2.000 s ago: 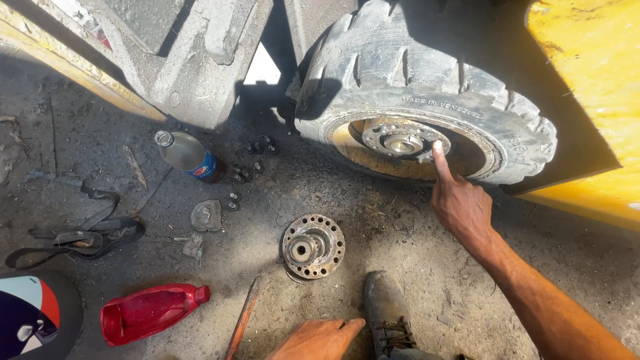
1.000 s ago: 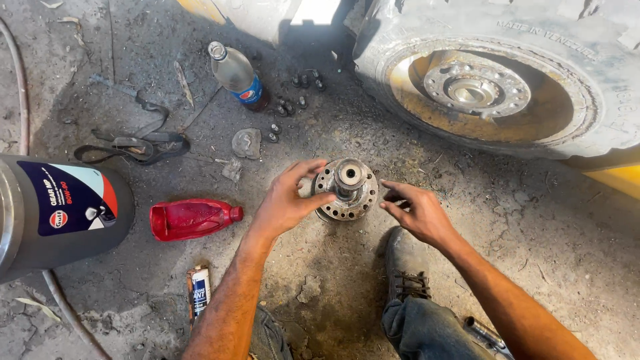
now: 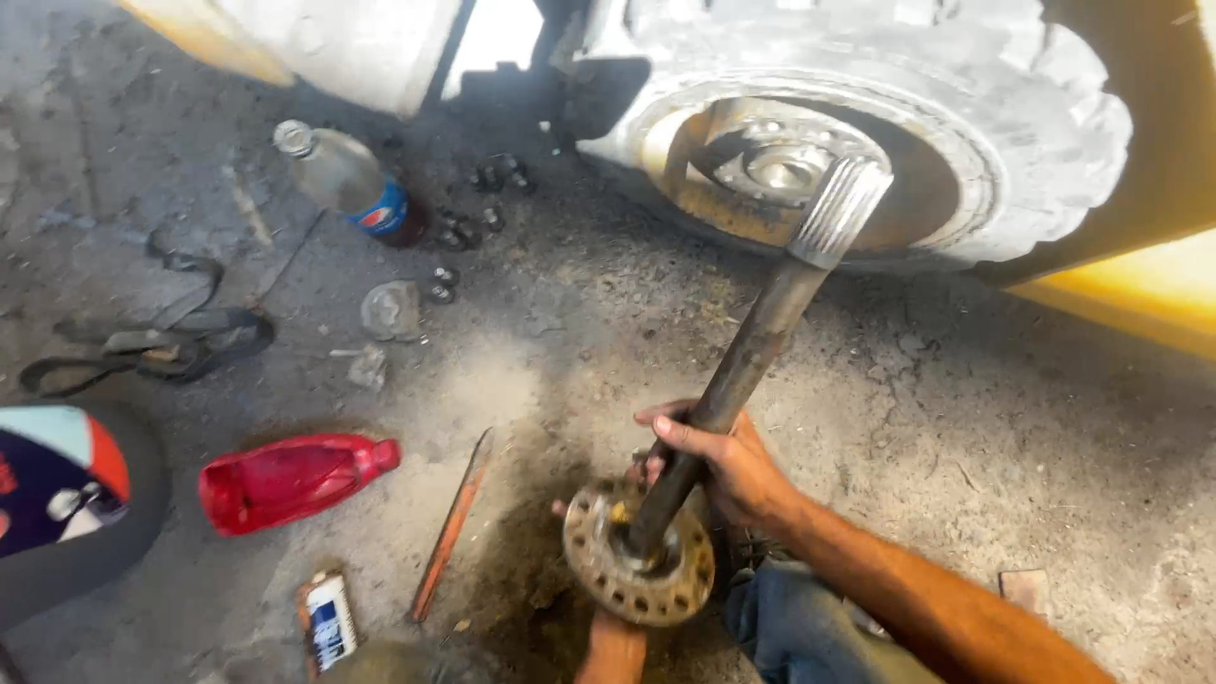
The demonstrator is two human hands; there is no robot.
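A flanged axle shaft [image 3: 750,356] is held up off the ground, its splined end pointing up and right in front of the wheel. My right hand [image 3: 727,456] is wrapped around the shaft's lower part. Its round flange [image 3: 641,594], ringed with bolt holes, is at the lower end. My left hand [image 3: 613,651] is under the flange, mostly hidden behind it, with fingertips showing at the flange's left edge. Behind the splines, the wheel hub [image 3: 784,171] sits inside the rim of a large tyre [image 3: 1035,152].
Left of my hands lie an orange-red bar [image 3: 451,527], a cut red plastic bottle [image 3: 299,480] and a small box [image 3: 331,622]. Further off are a soda bottle [image 3: 347,185], several nuts [image 3: 461,228], a strap [image 3: 180,337] and a large bucket [image 3: 138,513]. A yellow body panel [image 3: 1140,285] is at right.
A second earlier, both hands were at the flanged part standing on the ground. Now it is lifted and tilted, with its long shaft showing and my right hand around it.
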